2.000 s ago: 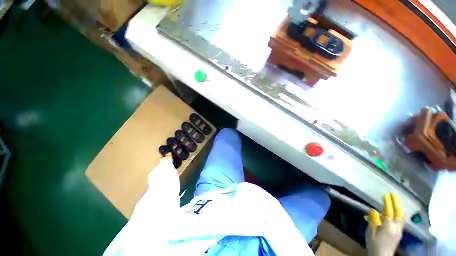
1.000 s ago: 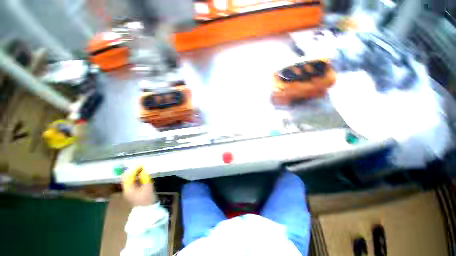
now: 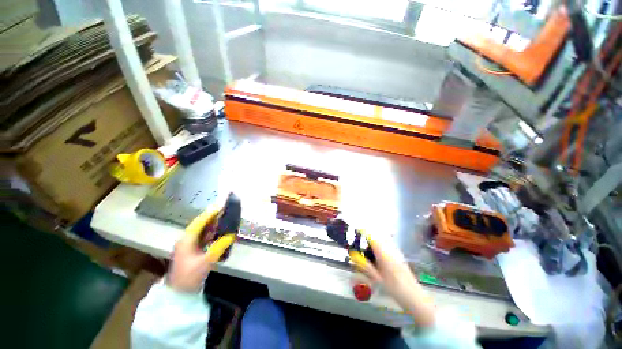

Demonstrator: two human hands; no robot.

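My left hand point(image 3: 194, 252), with yellow finger cots, holds a black plastic housing point(image 3: 230, 217) upright over the bench's front edge. My right hand point(image 3: 383, 269), also with yellow finger cots, holds another black housing point(image 3: 339, 232) just in front of the left fixture. That fixture point(image 3: 308, 196) is an orange-brown block and its nest shows no housing. The right fixture point(image 3: 458, 230) holds a black housing point(image 3: 481, 221). The fingers hide part of both held housings.
A red button point(image 3: 362, 292) and green button point(image 3: 511, 318) are on the white front edge. An orange guard beam point(image 3: 354, 129) runs behind. Yellow tape roll point(image 3: 142, 166) and black box point(image 3: 198, 148) are at left, bagged parts point(image 3: 505, 199) at right. The machine head hangs upper right.
The view has turned up and shifted. My left hand now has a housing above the bench edge. My right hand has come into view with a housing, and the left fixture's nest is now bare.
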